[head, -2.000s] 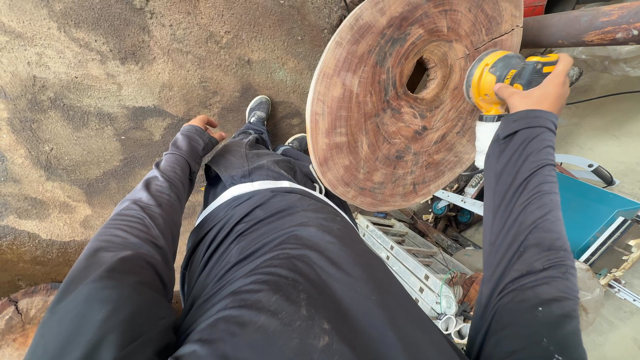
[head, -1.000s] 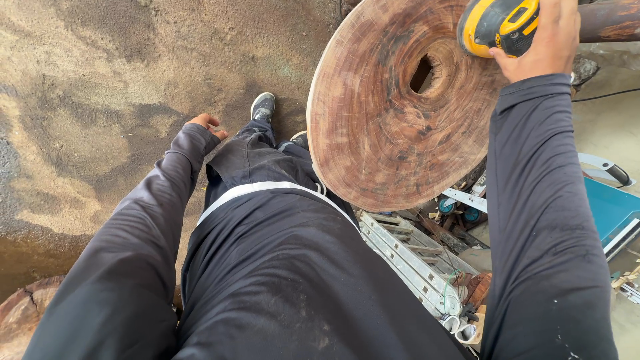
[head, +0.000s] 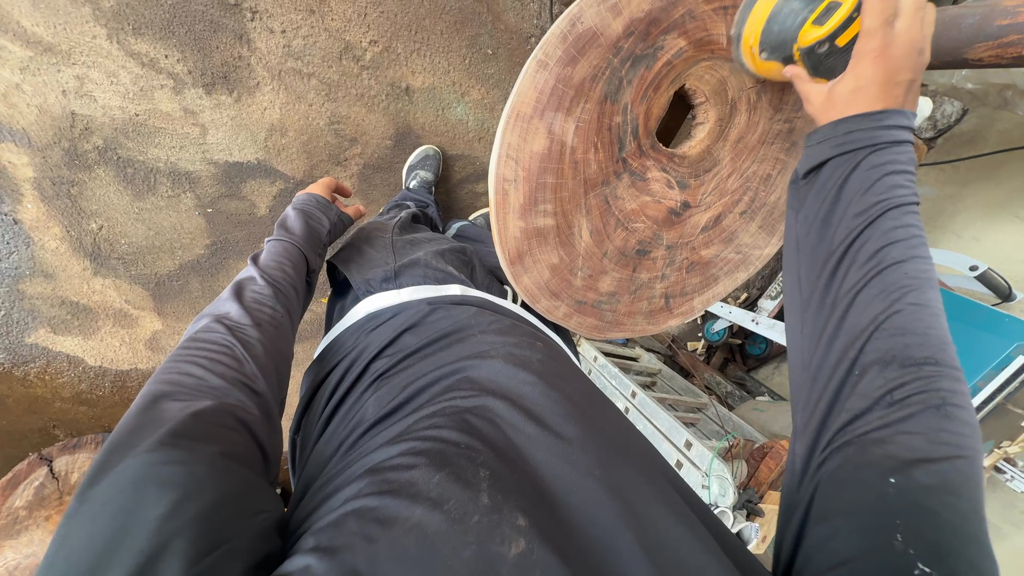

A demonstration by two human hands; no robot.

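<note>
A round slab of reddish-brown wood (head: 592, 200) with ring grain and a pale edge lies to the right of my legs. Near its middle is a dark slot-like hole (head: 676, 118). My right hand (head: 872, 68) grips a yellow and black power sander (head: 800, 36) at the slab's upper right part; the top of the tool is cut off by the frame. My left hand (head: 334, 197) hangs beside my thigh, fingers loosely bent and apart, holding nothing.
An aluminium ladder (head: 656, 416) lies below the slab among wood scraps. Right of it are a teal-topped piece of equipment (head: 988, 336) and a black cable (head: 972, 156). A wooden pole (head: 980, 36) is at upper right; a cracked wood piece (head: 48, 496) lies lower left.
My right hand has moved the sander from the slab's right side up to the top of the view, then slightly back left. My left hand has stayed about where it was.
</note>
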